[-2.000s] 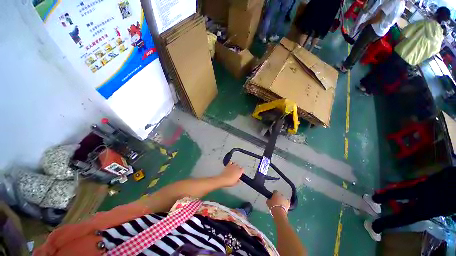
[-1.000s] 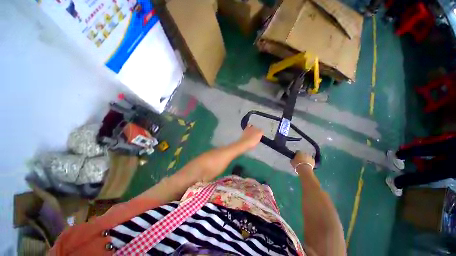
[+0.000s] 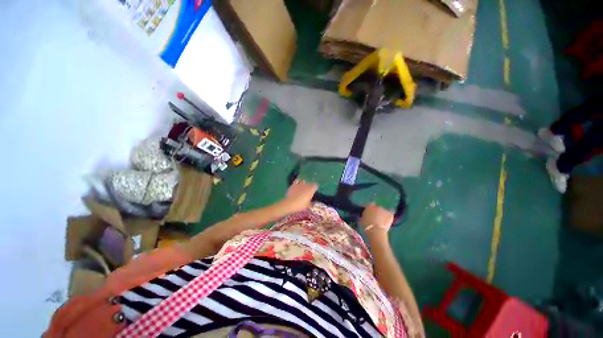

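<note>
The black pallet truck handle (image 3: 363,135) runs down from the yellow pallet truck (image 3: 377,69) to a rounded loop grip with a white label. My left hand (image 3: 303,193) is closed on the left part of the loop's near bar. My right hand (image 3: 377,217) is closed on its right part and wears a bracelet. The grip is close in front of my apron. A stack of flattened cardboard (image 3: 390,30) lies over the truck at the top, cut off by the picture's edge. The forks are hidden.
Red stool (image 3: 486,305) at lower right. A person's shoes (image 3: 554,158) stand at right, past the yellow floor line (image 3: 500,218). At left are wrapped bags (image 3: 142,185), a machine (image 3: 198,142) and open cartons (image 3: 86,237). Cardboard sheets (image 3: 261,33) lean beside the poster board (image 3: 211,66).
The handle loop has come closer to my body, and the truck's bar is longer in view. The load has shifted slightly left and up in the picture. A red stool has appeared at lower right.
</note>
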